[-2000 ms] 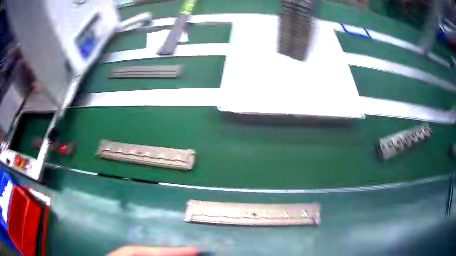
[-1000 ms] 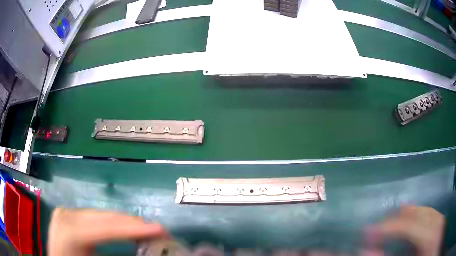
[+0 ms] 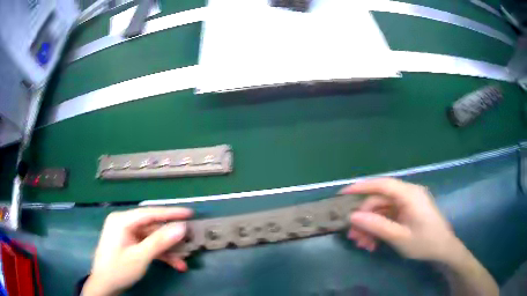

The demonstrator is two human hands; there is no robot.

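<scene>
A grey-brown bar housing (image 3: pixel 271 225) with a row of round seats and a notched near edge is held between my hands over the near green surface. My left hand (image 3: pixel 141 243) grips its left end, thumb and fingers closed on it. My right hand (image 3: pixel 399 219) grips its right end, slightly higher. The fingers hide both ends of the bar. The picture is blurred, so small details in the seats cannot be told.
Another bar (image 3: pixel 164 162) lies on the green belt at left, and a seated bar (image 3: pixel 475 106) at far right. A white board (image 3: pixel 294 46) stands at the far side, bearing dark stacked bars (image 3: pixel 290 4). A red bin (image 3: pixel 19 269) is at near left; a machine edge (image 3: pixel 37 104) is beyond it.
Both hands have come up into view from the near edge with the bar held between them. The pale bar on the near surface no longer shows. The view has shifted and tilted.
</scene>
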